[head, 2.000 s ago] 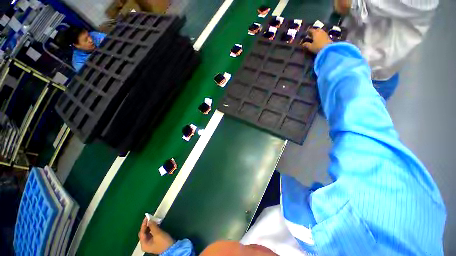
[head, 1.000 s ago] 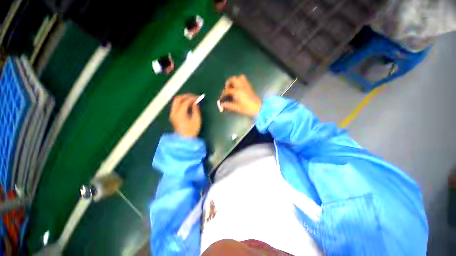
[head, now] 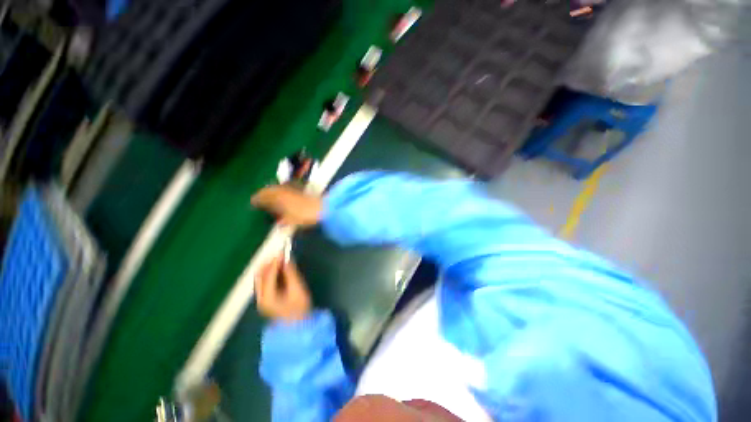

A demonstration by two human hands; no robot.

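Observation:
My left hand (head: 282,290) is over the bench by the near rail, its fingers pinching a small white wipe (head: 286,249). My right hand (head: 288,204) reaches across that rail, palm down over the green belt (head: 185,239). It is blurred, and I cannot tell whether anything is under its fingers. A dark module with a white piece (head: 298,168) lies on the belt just beyond my right hand. Several more modules (head: 333,112) lie in a row further up the belt.
A black foam tray (head: 469,82) lies at the belt edge, upper right, with a blue stool (head: 589,132) and crumpled clear plastic (head: 638,49) beside it. Stacked black trays (head: 206,74) stand across the belt. A blue tray stack (head: 33,288) is at far left, a blurred bottle (head: 198,400) at the bottom.
My right hand has moved from over the bench to the belt, and the dark item it held is no longer visible. My left hand keeps the white wipe. The view has shifted.

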